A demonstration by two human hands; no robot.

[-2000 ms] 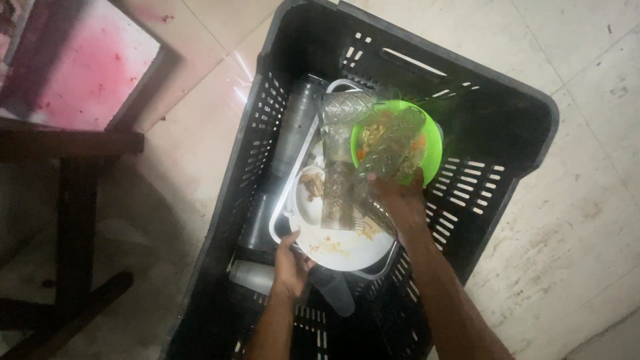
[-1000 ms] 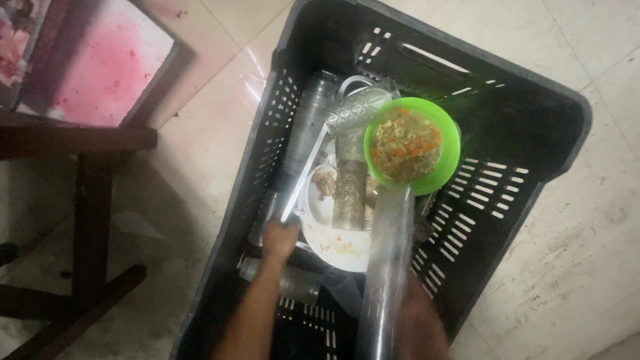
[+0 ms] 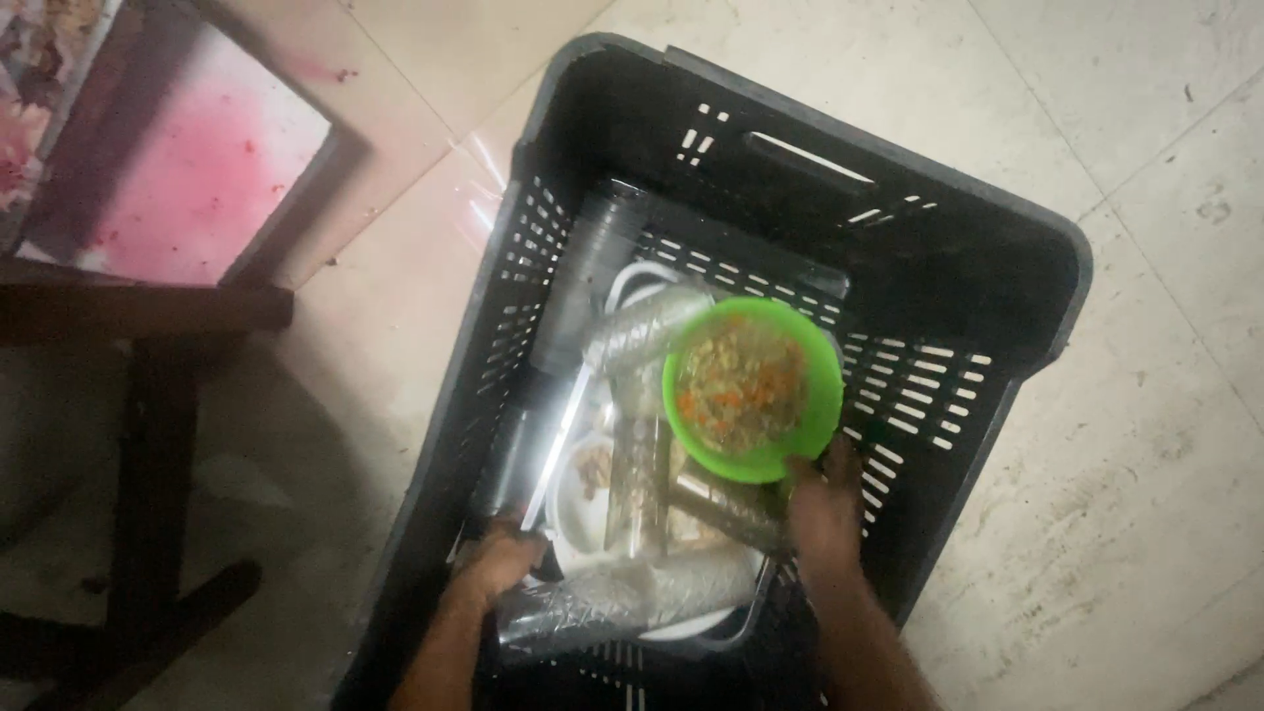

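A black plastic crate (image 3: 790, 212) holds a tray (image 3: 568, 439) with a light rim. My right hand (image 3: 825, 494) is at the lower right rim of a green bowl (image 3: 820, 380) with food scraps in it, its fingers gripping the edge. My left hand (image 3: 509, 558) is at the tray's lower left edge; its fingers are blurred and partly hidden. Patterned clear glasses (image 3: 642, 326) lie on the tray, with another glass (image 3: 637, 484) over a white plate (image 3: 578, 504) that bears food remains. Stacked clear tumblers (image 3: 592, 262) lie along the crate's left wall. More glasses (image 3: 632, 597) lie across the tray's near end.
Light floor tiles (image 3: 1106, 474) surround the crate. At the left stands dark wooden furniture (image 3: 158, 474), its legs close to the crate. Behind it is a white box or board (image 3: 212, 158) with pink stains, partly out of view.
A second ago my right hand was low beside a blurred stack of clear glasses; now it is at the green bowl. Glasses now lie across the near end of the tray.
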